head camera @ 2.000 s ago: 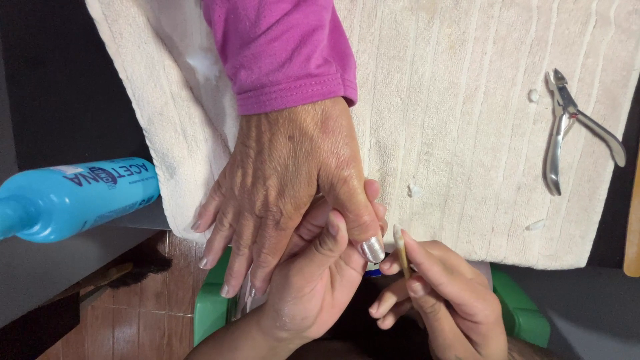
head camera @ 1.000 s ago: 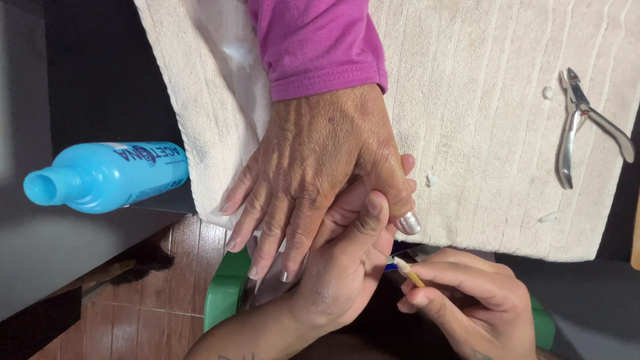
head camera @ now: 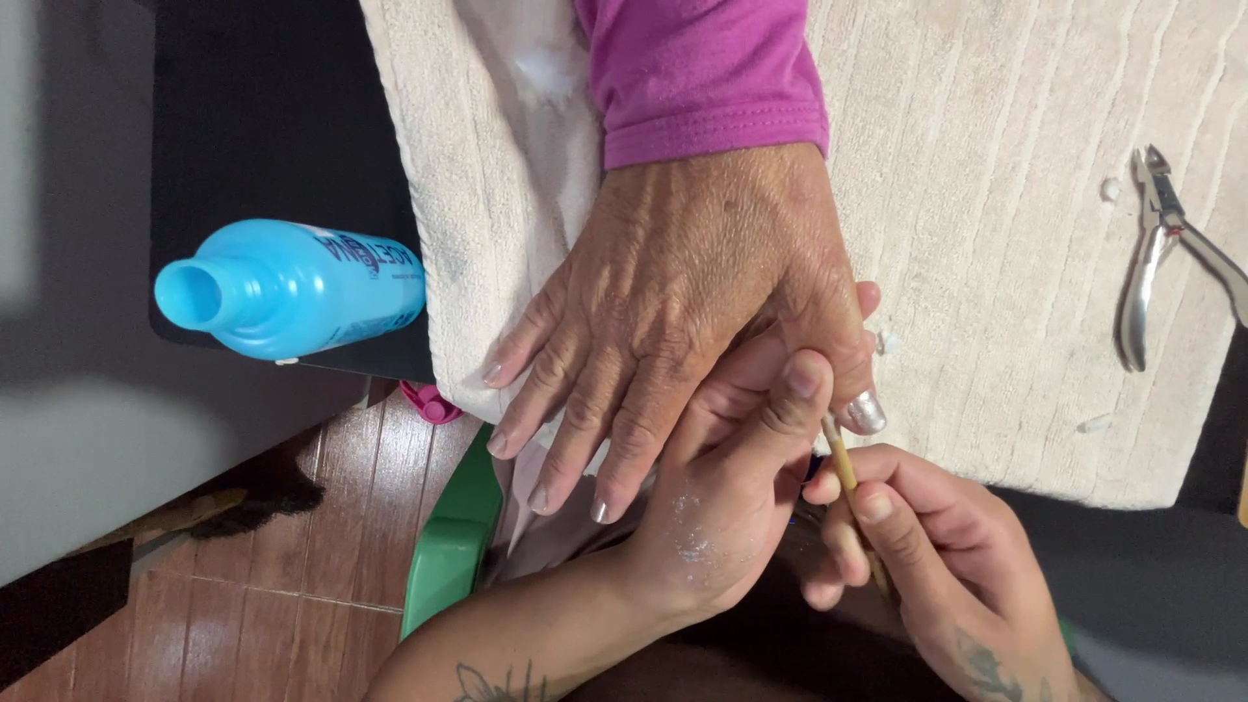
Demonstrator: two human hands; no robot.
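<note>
Another person's hand point(head camera: 682, 263), in a pink sleeve point(head camera: 707, 78), lies palm down with shiny silvery polish on the thumbnail point(head camera: 865, 412). My left hand point(head camera: 726, 487) grips that hand's thumb from below, my thumb pressed along its side. Between the thumb and fingers of my right hand point(head camera: 936, 536) is a thin wooden stick point(head camera: 842, 468) with whitish material at its tip. The tip is at the left edge of the silvery thumbnail; whether it touches the skin cannot be told. White specks dot the back of my left hand.
A cream towel point(head camera: 975, 244) covers the dark table point(head camera: 273, 107). Metal cuticle nippers point(head camera: 1160, 224) lie at right beside small white bits. An uncapped blue acetone bottle point(head camera: 283, 283) stands at left. Below are a green chair part point(head camera: 453, 546), a pink item point(head camera: 430, 403) and a tiled floor point(head camera: 244, 624).
My right hand has brought the stick's tip from below the thumb up to the side of the silvery thumbnail. My left hand keeps its grip on the other person's thumb.
</note>
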